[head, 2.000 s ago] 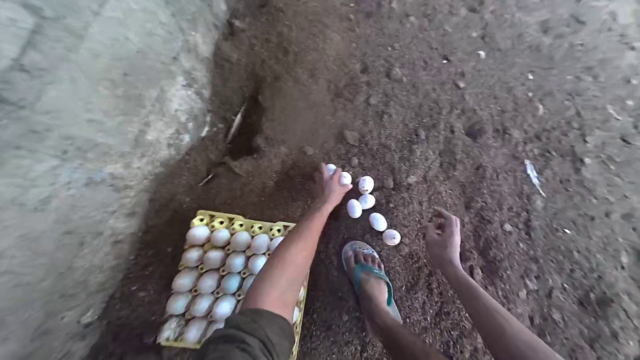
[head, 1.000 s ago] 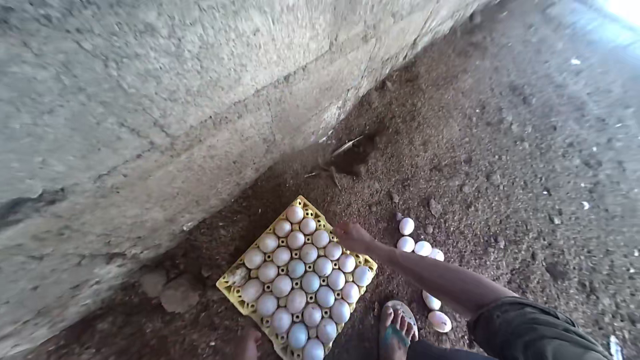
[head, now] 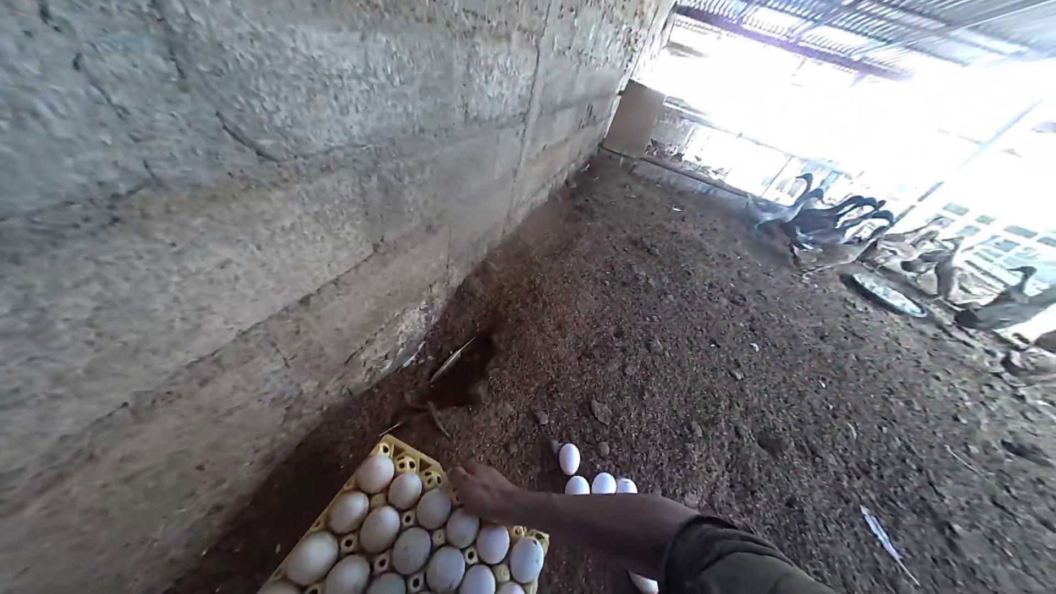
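Note:
My right hand reaches in from the lower right, its fingers closed at the upper right edge of a yellow egg tray. How its fingertips sit under the rim is hidden. The tray, cut off by the bottom of the view, holds many pale eggs, with bare cups along that edge. Just beyond my wrist, several white eggs lie on the soil, one standing apart from a close group. Another egg shows below my forearm. My left hand is out of view.
A rough concrete wall runs along the left. Beside its foot are a hollow in the soil and a pale feather. Several ducks gather at the far right near a round pan. A feather lies at lower right.
My right hand, apart from the tray two seconds ago, is now at its edge. My left hand was at the ground eggs, then by the tray's lower side, and is now unseen. The view has tilted up.

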